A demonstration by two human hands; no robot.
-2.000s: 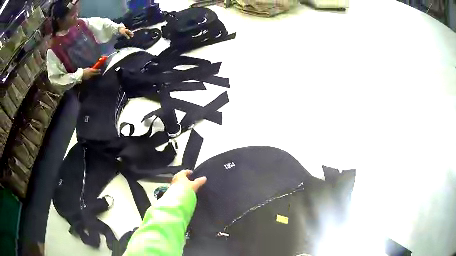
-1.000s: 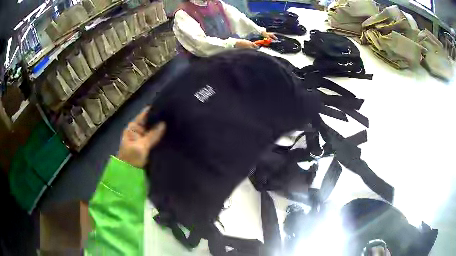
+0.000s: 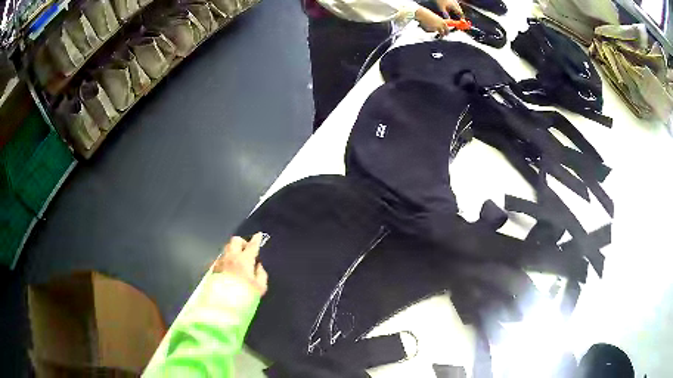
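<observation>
A black bag (image 3: 310, 214) lies nearest on the white table, with small white lettering at its left edge and a curved zipper (image 3: 347, 284) facing up. My left hand (image 3: 245, 262), in a bright green sleeve, touches the bag's left edge beside the lettering. Its fingers are slightly bent; whether they grip the fabric is unclear. A strap end with a silver ring (image 3: 408, 345) lies below the bag. My right hand is not in view.
More black bags (image 3: 402, 140) with tangled straps (image 3: 568, 159) extend up the table. Another person's hands (image 3: 435, 21) hold an orange-handled tool at the top. Beige-brown pieces (image 3: 634, 70) lie top right. Racks stand left; a cardboard box (image 3: 96, 325) is lower left.
The black bag was lifted by my left hand and now lies on the table beside the other bags. The view has turned left and down, showing more floor.
</observation>
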